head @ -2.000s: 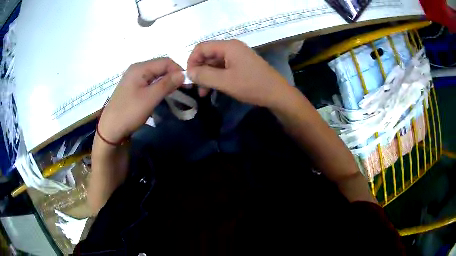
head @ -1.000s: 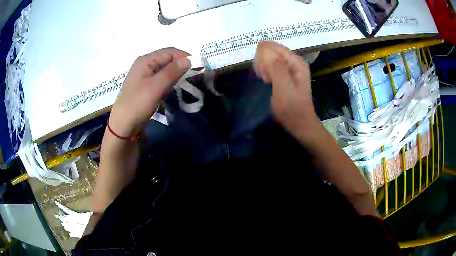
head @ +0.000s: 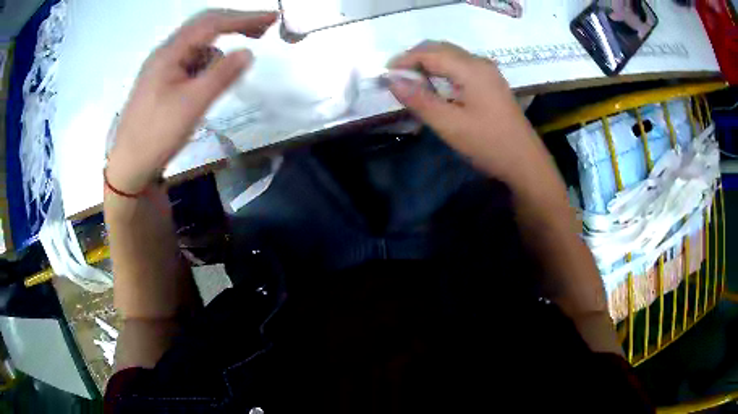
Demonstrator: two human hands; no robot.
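Note:
A white fabric strip is blurred by motion above the table's front edge, between my hands. My right hand pinches an end of it between thumb and fingers. A small dark thing shows within the right fingers, too blurred to name. My left hand is over the table to the left, thumb and index finger apart, with nothing visible in it. Another piece of white strip hangs over my lap below the table edge.
The white table bears a machine bed, a pinkish tool and a smartphone. A yellow basket with white strips stands right. More strips lie left, above a cardboard box.
My left hand has opened and moved left and up, away from the strip. My right hand came back towards the table edge and now holds the strip, which has swung up from my lap.

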